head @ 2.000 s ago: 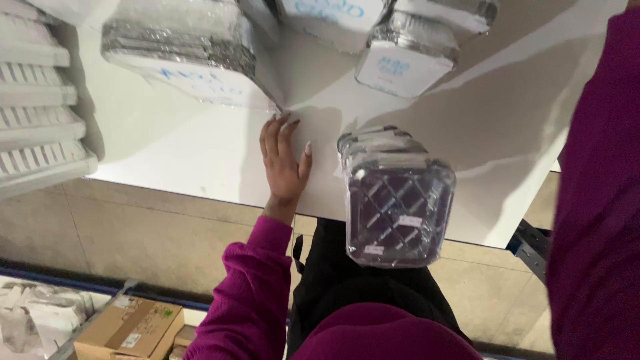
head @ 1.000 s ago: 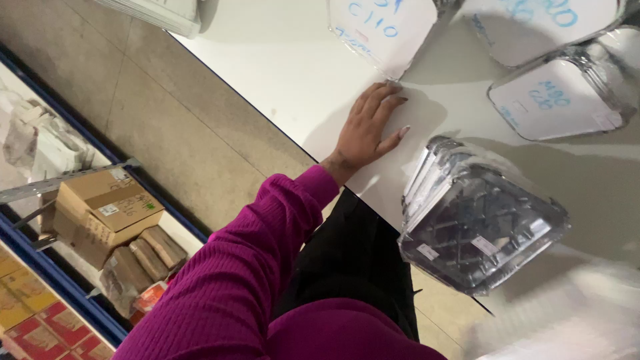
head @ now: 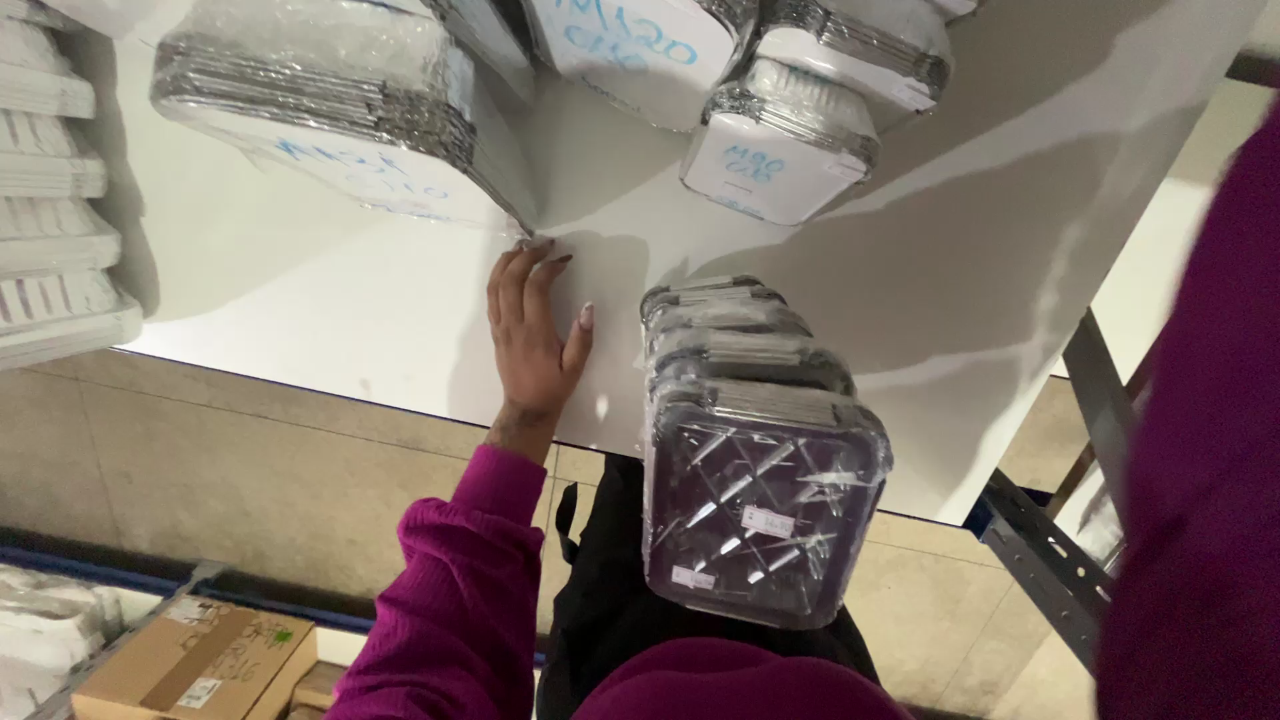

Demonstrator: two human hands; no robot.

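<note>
My left hand [head: 535, 335] lies palm down on the white tabletop [head: 390, 320], fingers spread a little, holding nothing. Its fingertips are beside the near corner of a plastic-wrapped stack of foil containers with white lids [head: 340, 130]. To its right, near the table's front edge, stands a tall stack of film-wrapped trays with clear, diamond-patterned lids [head: 765, 510], bearing small stickers. A smaller wrapped stack of foil containers [head: 770, 160] is behind it. My right hand is out of view; only the purple sleeve [head: 1190, 450] shows at the right edge.
White stacked trays [head: 60, 230] line the left edge. More wrapped container stacks [head: 640, 50] bear blue handwriting at the back. A dark perforated metal upright [head: 1050, 570] stands at the right. A cardboard box [head: 195, 660] sits on a shelf at the lower left.
The view swung toward the shelf at the left, then back. My left hand stays on the table by the corner of the wrapped stack throughout.
</note>
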